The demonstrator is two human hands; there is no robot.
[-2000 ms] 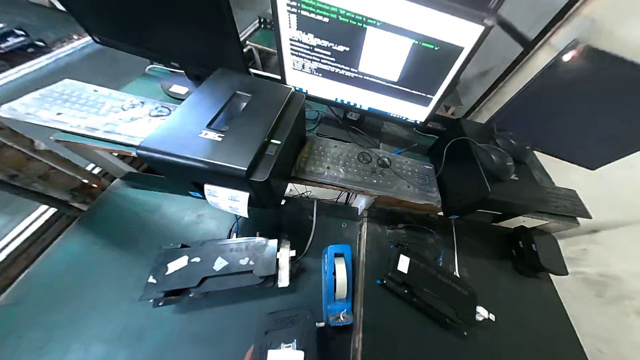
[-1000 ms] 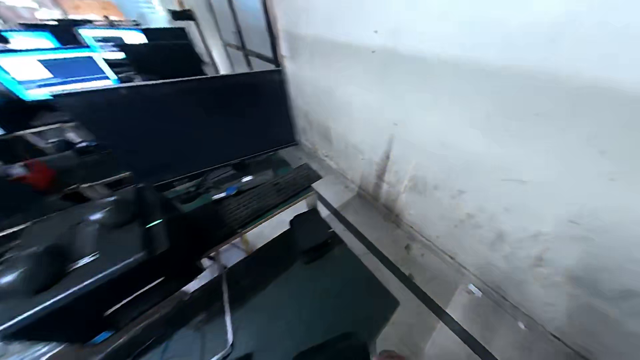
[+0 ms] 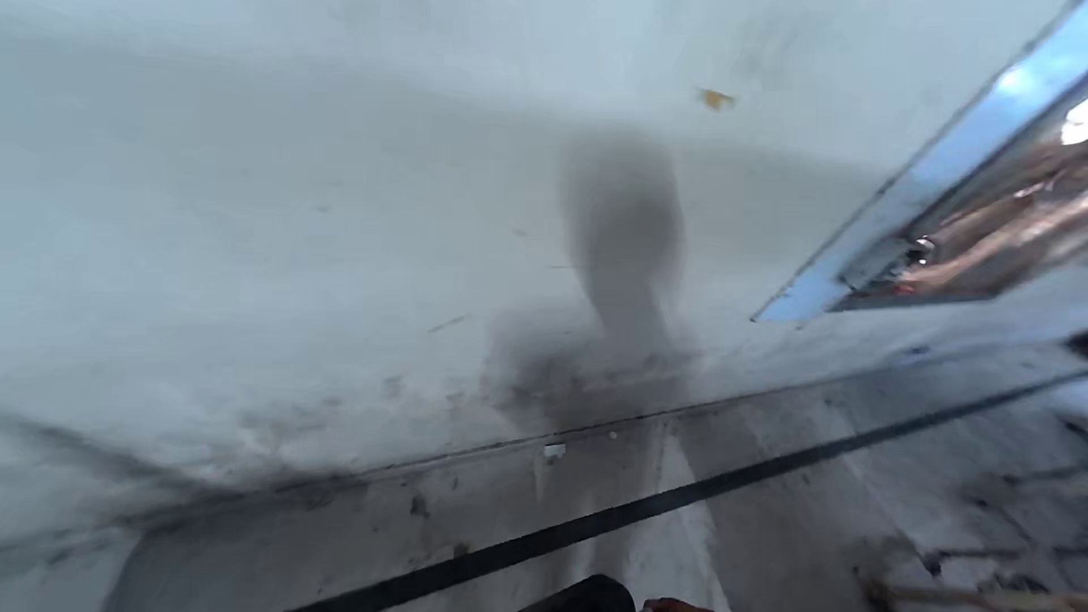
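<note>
At the bottom edge of the view, only the top of a black object point(image 3: 591, 595) shows; its kind cannot be told. Just to its right is a small sliver of a hand point(image 3: 677, 605), which seems to be my right hand. Its fingers are mostly cut off by the frame, so its hold on the black object cannot be made out. My left hand is out of view.
A pale, stained wall point(image 3: 255, 255) fills most of the view, with a blurred shadow on it. Below runs a grey floor point(image 3: 280, 544) crossed by a black strip point(image 3: 612, 517). A pale-framed opening point(image 3: 926, 183) is at the right.
The view has swung far round, from the desk with monitors and a blue tape dispenser to the wall and floor. A black object stays at the bottom edge of the view.
</note>
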